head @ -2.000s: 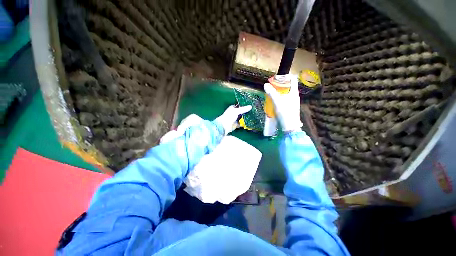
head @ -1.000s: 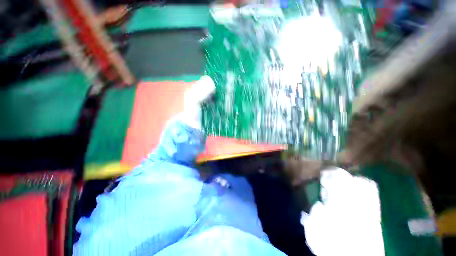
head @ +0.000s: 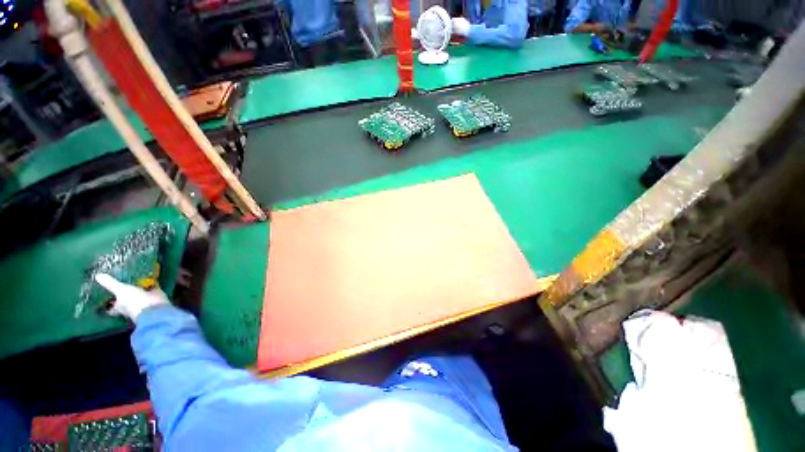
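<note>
My gloved left hand [head: 131,296] is at the far left, with its thumb and fingers on the near edge of a green circuit board [head: 132,252]. The board is crowded with silvery parts and has a yellow part near my hand. It is over the left green bench; I cannot tell whether it rests there. My right hand is not in view. The white cloth-covered pad [head: 680,380] is at the lower right, and no air gun shows.
An orange-red mat [head: 397,265] lies in front of me. Beyond it, a dark conveyor belt [head: 300,163] carries several boards. The worn booth edge [head: 662,203] rises at right. A red-wrapped post [head: 159,115] stands at left. More boards [head: 110,433] lie low left. People's blue sleeves and a white fan [head: 433,33] show behind.
The view has swung from the foam booth towards the mat and belt. My left hand has moved to the far left. My right hand, earlier holding the air gun, has left the picture.
</note>
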